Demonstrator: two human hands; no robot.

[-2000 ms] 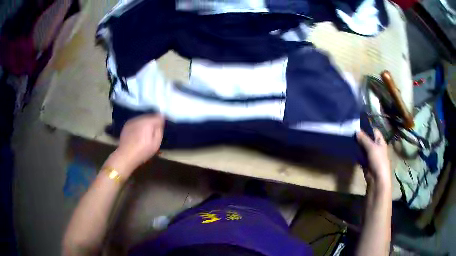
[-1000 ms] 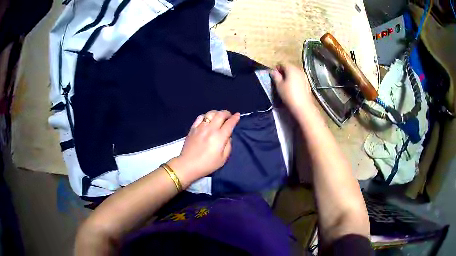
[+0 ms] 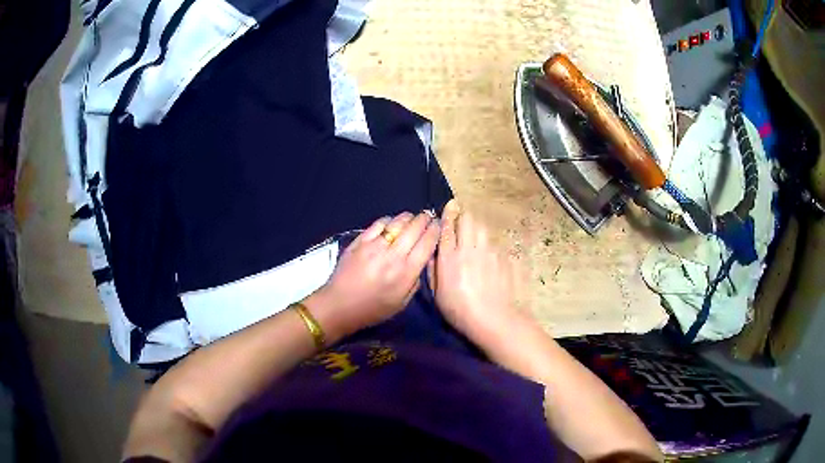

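Note:
The dark navy garment panel (image 3: 235,145) lies on the table, with white interfacing (image 3: 262,294) showing along its near edge and at its left. My left hand (image 3: 384,267) lies on the panel's near right edge, fingertips pressed on the cloth. My right hand (image 3: 470,271) is beside it, its fingertips at the panel's right corner, touching or nearly touching my left fingertips. Both hands seem to pinch the edge there; the fingers hide the exact hold. A bluer navy piece shows partly below my hands.
A steam iron (image 3: 588,145) with a wooden handle rests at right on the beige table cover (image 3: 470,54). Its wrapped cord runs right over a crumpled pale greenish cloth (image 3: 715,181). A grey box (image 3: 701,45) stands at upper right and a dark printed bag or box (image 3: 669,380) at lower right.
My right hand has come down and left from the panel's upper right edge to beside my left hand. The right edge is now folded or drawn in. The iron appears further left in view.

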